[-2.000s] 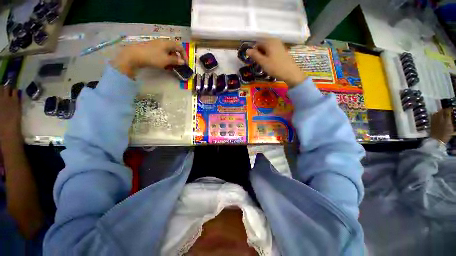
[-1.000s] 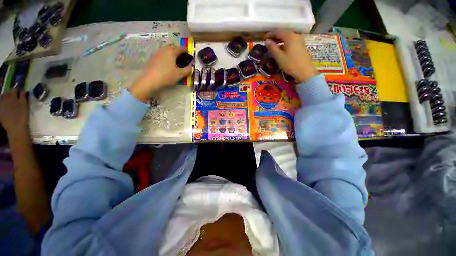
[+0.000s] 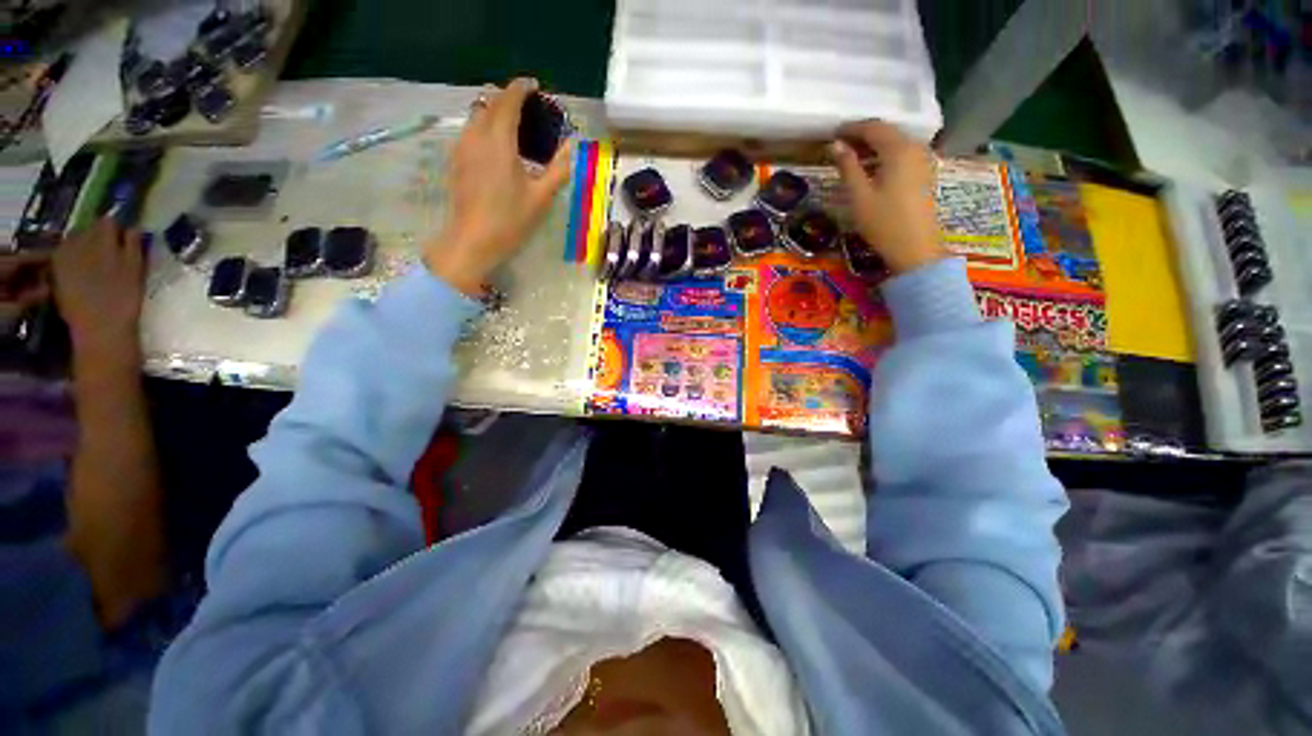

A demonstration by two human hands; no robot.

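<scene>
My left hand (image 3: 497,180) holds a black smartwatch unit (image 3: 543,127) upright between thumb and fingers, raised over the back of the grey bench cover. My right hand (image 3: 895,201) is curled over the back of the printed sheet (image 3: 691,352), palm down; no unit shows in its fingers, but their inner side is hidden. Several units lie in a curved row (image 3: 709,247), those at the left end on edge. Some faces show small reddish marks. Another unit (image 3: 648,191) lies behind the row. One unit is partly hidden by my right hand.
More units (image 3: 347,252) and a dark rectangular block (image 3: 240,189) lie on the left. A pale-blue stick (image 3: 377,137) lies behind. A white tray (image 3: 770,65) stands beyond the bench. Trays of units stand upper left (image 3: 194,104) and right (image 3: 1220,360). A neighbour's hand (image 3: 98,288) is at left.
My left hand has lifted the unit upward and away from the row. My right hand has moved right, off the units it was touching. The camera view has shifted slightly.
</scene>
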